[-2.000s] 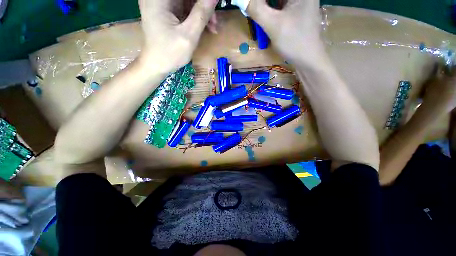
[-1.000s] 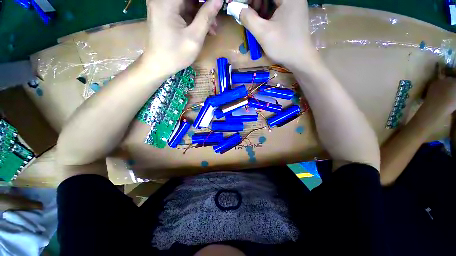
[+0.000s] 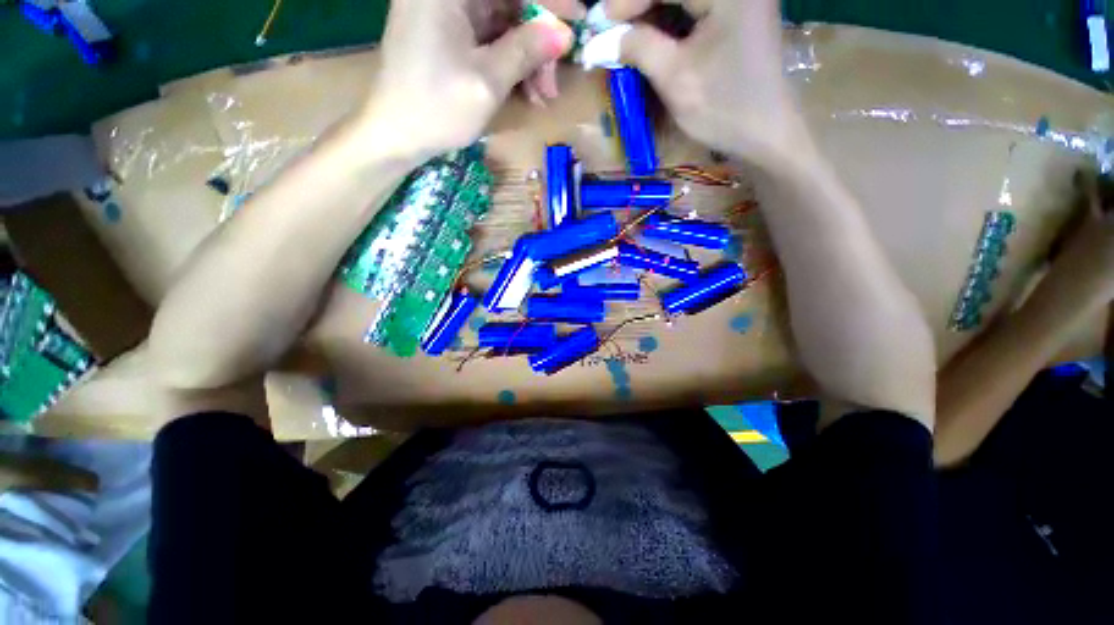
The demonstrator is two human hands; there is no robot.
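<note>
My left hand [image 3: 470, 61] is at the top edge, partly cut off, with a small green circuit board [image 3: 546, 17] between thumb and fingers. My right hand [image 3: 702, 67] is beside it, its fingertips on a small white piece [image 3: 604, 44], which may be a pad or a finger covering. A blue battery cell [image 3: 633, 120] hangs or lies just below the right fingers; whether it touches the cardboard is unclear. Several blue cells with thin wires [image 3: 572, 234] lie piled below the hands. Green PCB panels [image 3: 422, 250] lie left of the pile.
The taped brown cardboard [image 3: 886, 147] covers the work surface. A PCB strip [image 3: 982, 271] lies at right, near another person's arm [image 3: 1020, 336]. More green panels [image 3: 34, 348] are in a brown box at far left. Blue cells [image 3: 76, 31] lie on the green belt [image 3: 183, 39].
The blue cell under my right fingers shows more of its length and sits lower. The green board at my left fingertips has come into view. The cell pile looks undisturbed; the view shifted slightly.
</note>
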